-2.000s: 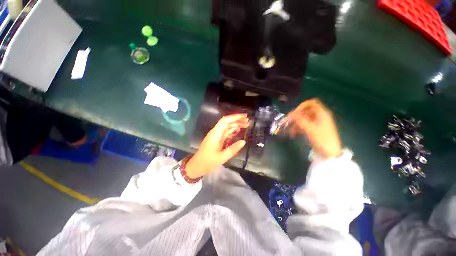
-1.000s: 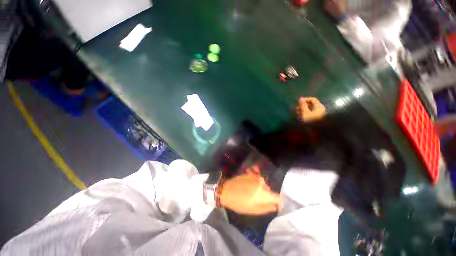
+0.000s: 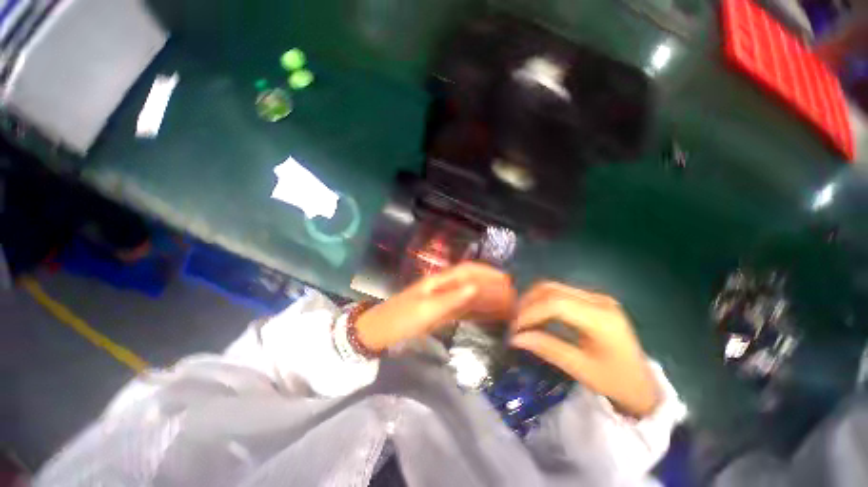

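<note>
My left hand (image 3: 438,302) is over the near edge of the dark base plate (image 3: 388,245), fingers curled towards my right hand. My right hand (image 3: 581,333) is just to its right, thumb and fingers bent towards the left fingertips. The hands nearly touch; both are blurred, and I cannot tell if a small part is between them. Red laser light falls on the plate beyond my left hand. Crinkled clear plastic (image 3: 497,243) lies at the plate's right. The black stand (image 3: 533,124) is beyond the hands.
A blurred heap of silver-and-black fittings (image 3: 757,323) lies at right. A red tray (image 3: 788,71) is at the far right. White paper (image 3: 305,188), a pale green ring (image 3: 333,221) and green discs (image 3: 296,68) are left of the stand. Blue bins (image 3: 224,276) are below the bench edge.
The view swung away and back. A second ago my right hand was reaching past the stand at the far side; now it is beside my left hand at the near bench edge.
</note>
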